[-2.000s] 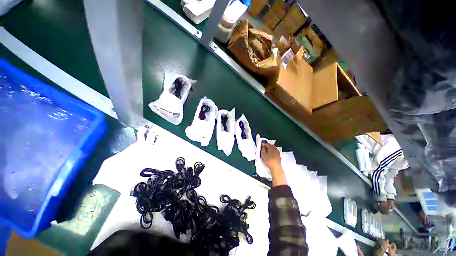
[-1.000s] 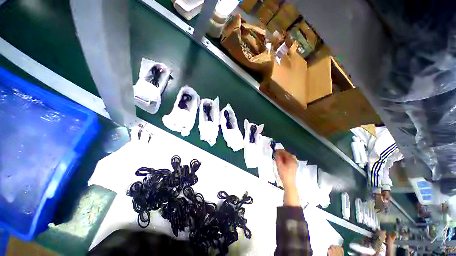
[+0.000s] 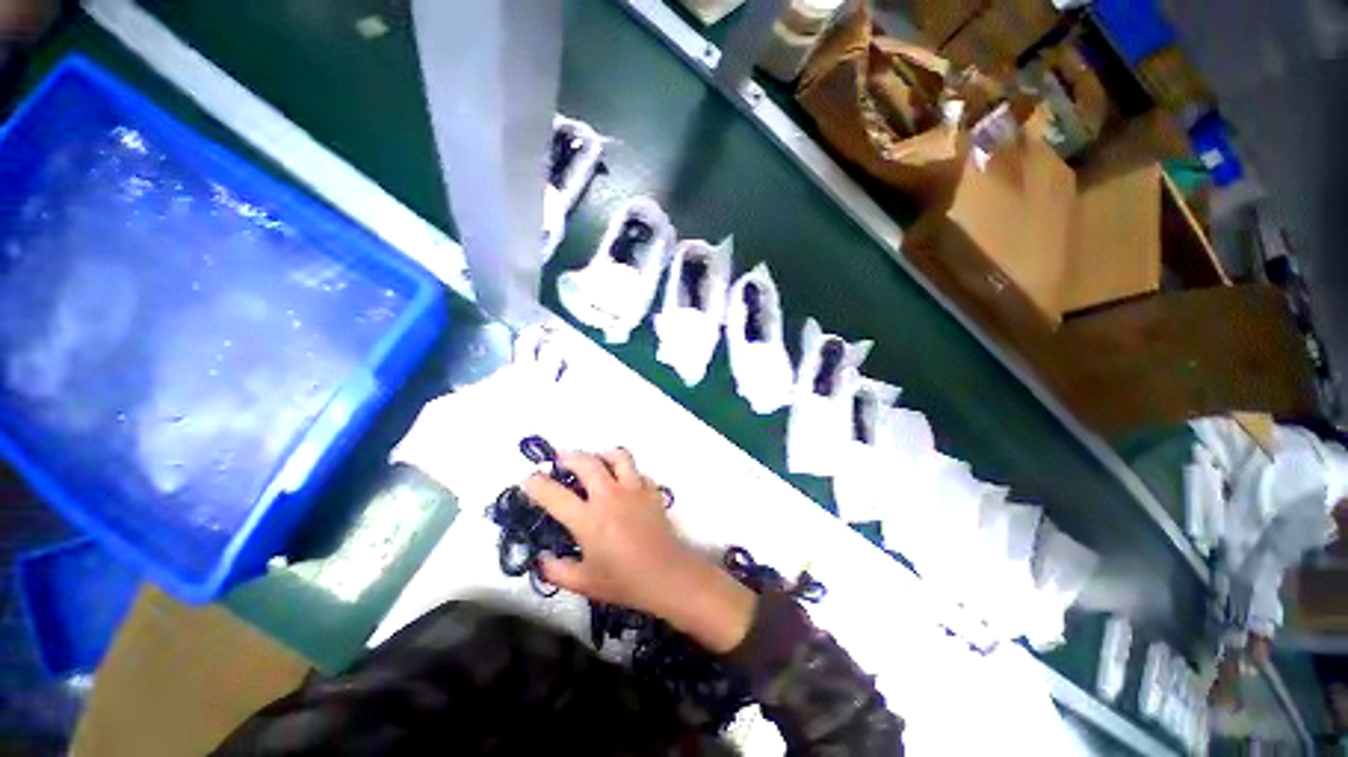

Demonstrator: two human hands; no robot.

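Observation:
My right hand (image 3: 614,533) reaches in from the lower right, palm down, over the left part of a pile of coiled black cables (image 3: 665,651) on the white sheet (image 3: 724,473). Its thumb and fingers are curled around some loops, which show between them. The hand hides part of the pile. My left hand is not in view; a dark patterned sleeve or garment covers the bottom edge. White-wrapped units (image 3: 758,340) lie in a row on the green belt (image 3: 828,266). Several at the left have a black cable on top. White sleeves (image 3: 976,547) lie overlapped to the right.
A blue tote (image 3: 192,326) stands at the left beside a clear bag (image 3: 370,540). A grey metal post (image 3: 495,133) rises at upper left. Across the belt are an open carton (image 3: 1020,222) and a paper-lined box (image 3: 887,96). Another person's white sleeve (image 3: 1271,503) shows at the right.
My right hand has moved from the units on the belt, back left to the cable pile. The view has shifted, showing more of the blue tote. More units now carry a black cable than two seconds ago.

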